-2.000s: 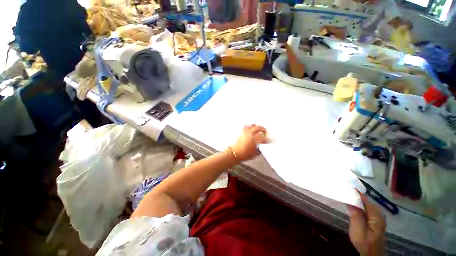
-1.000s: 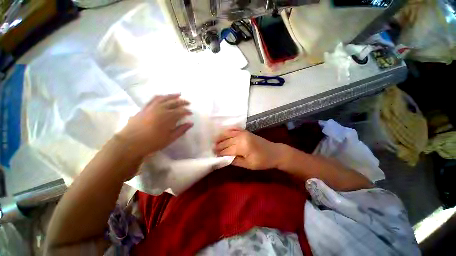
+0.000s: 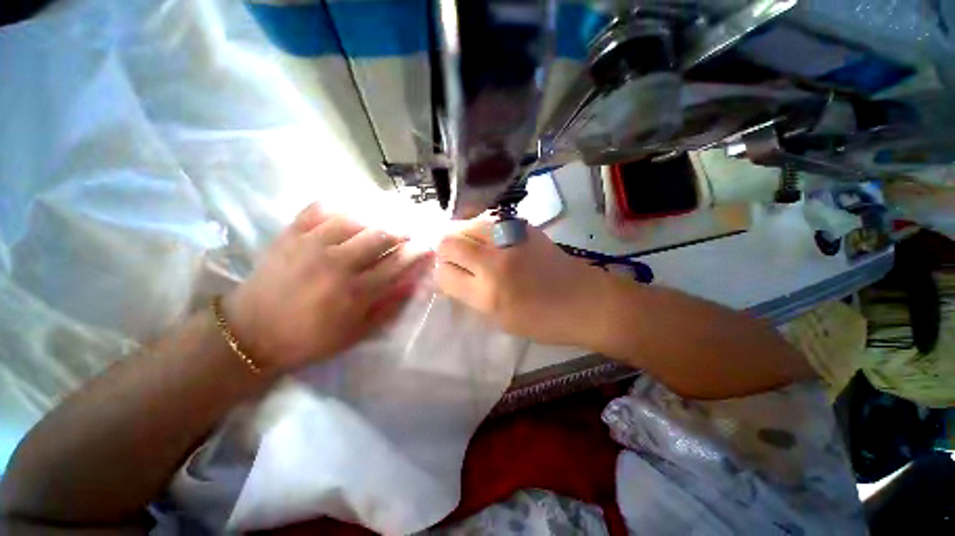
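Observation:
White fabric (image 3: 346, 450) lies across the table at left and hangs over the front edge. The sewing machine head (image 3: 492, 94) looms above, with a glaring light at the needle area. My left hand (image 3: 314, 288) lies on the fabric, fingers spread towards the needle. My right hand (image 3: 513, 277) is close beside it, its fingertips on the fabric just below the needle area. The needle and the fabric under it are washed out by the light. A thin white thread or fold line shows below the fingertips.
Dark blue thread snips (image 3: 618, 264) lie right of my right hand, partly hidden. A black rectangle with a red edge (image 3: 658, 186) lies behind them. Small metal parts (image 3: 864, 225) stand at the table's right end. Pale yellow cloth (image 3: 911, 356) is beyond it.
The view has come closer to the machine head. Both hands have moved with the fabric up to the needle area, and the right hand has moved from the table's front edge.

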